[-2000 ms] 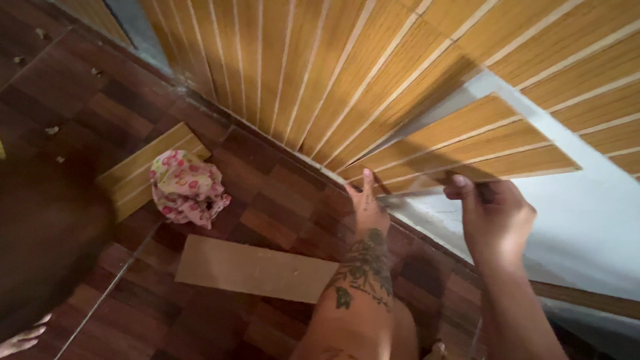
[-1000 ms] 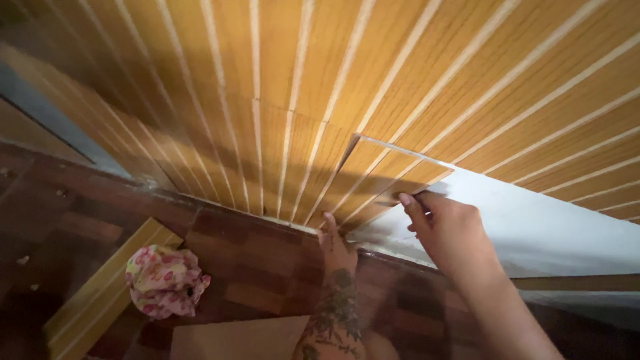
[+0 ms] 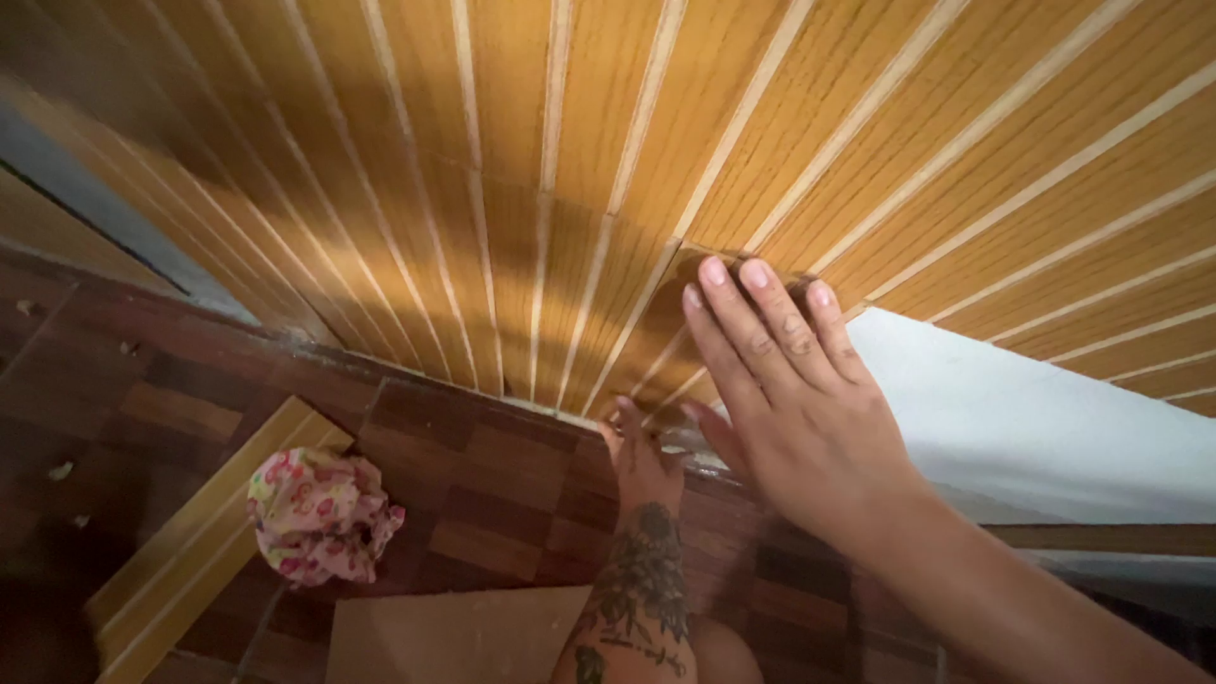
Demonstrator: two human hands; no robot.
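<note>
A short striped wood-grain panel piece (image 3: 665,332) lies against the wall at the lower edge of the striped wood-grain wall panelling (image 3: 608,123), its stripes roughly in line with those above. My right hand (image 3: 788,380) rests flat on this piece, fingers extended and close together, gripping nothing. At the piece's bottom, near the floor, my left hand (image 3: 646,456) touches the lower edge with its fingertips; its grip is partly hidden. To the right of the piece, bare white wall (image 3: 1035,418) shows below the panelling.
On the dark wood-patterned floor (image 3: 494,475) lie a crumpled pink patterned cloth (image 3: 318,518), a striped panel strip (image 3: 199,541) beneath it, and a plain brown board (image 3: 456,636). Small debris bits (image 3: 62,470) are scattered at the left. A knee shows beside my left forearm.
The panel piece, tilted out from the wall earlier, now lies against it. My right hand has let go of its edge and lies flat on its face. The view has moved closer to the wall.
</note>
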